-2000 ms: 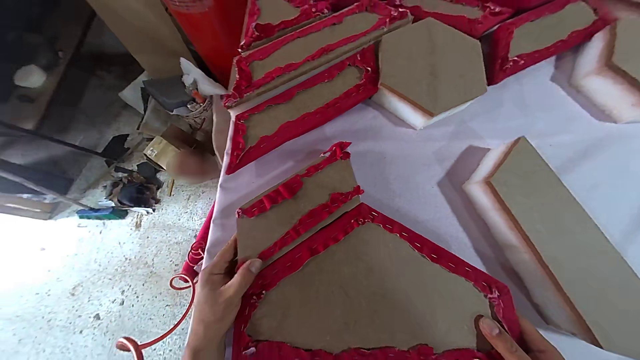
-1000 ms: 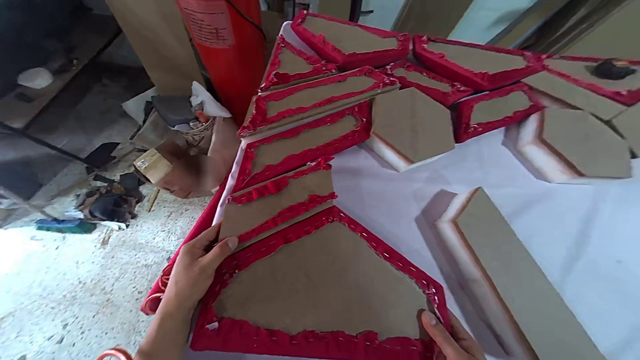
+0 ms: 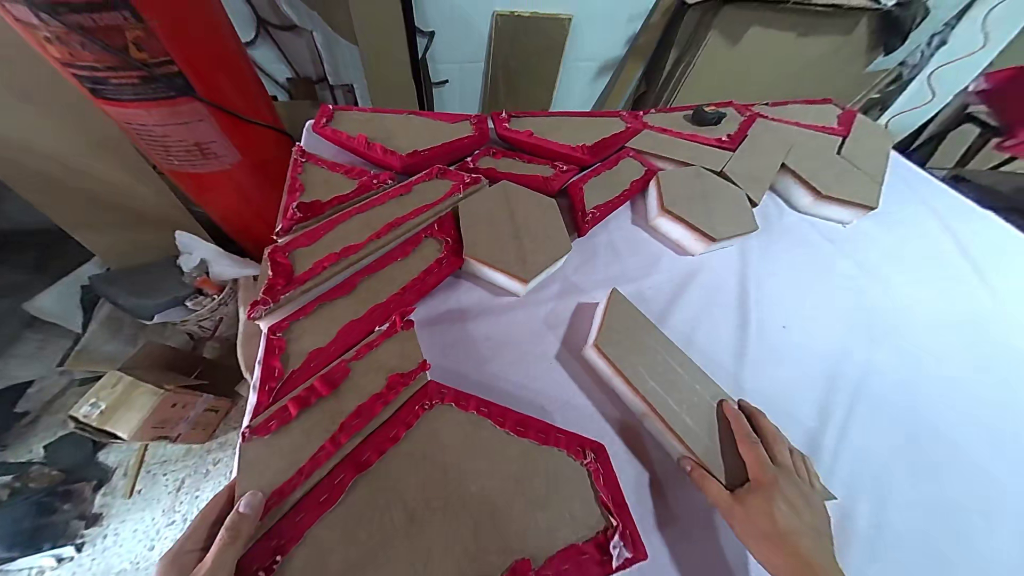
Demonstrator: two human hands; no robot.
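At the lower left, my left hand (image 3: 212,528) grips the edge of a board panel with red fabric strips (image 3: 320,424), its thumb on top. Beside that panel lies a large angular board (image 3: 448,480) with red fabric stapled round its rim. My right hand (image 3: 772,488) rests on the near end of a long foam-backed board (image 3: 664,368), thumb on the near side edge and fingers over the top. This board has bare sides of white foam. A hexagonal foam-backed board (image 3: 516,232) sits farther back, next to several red-edged panels.
The white-covered table (image 3: 904,344) carries more panels along its far edge, with a small black object (image 3: 706,117) on one. A red cylinder (image 3: 208,104) stands beyond the left corner. On the floor at left are an open cardboard box (image 3: 160,400) and scattered items.
My right hand has left the large red-edged board and now lies on the long foam-backed board. My left hand stays at the left panels. The view has shifted noticeably.
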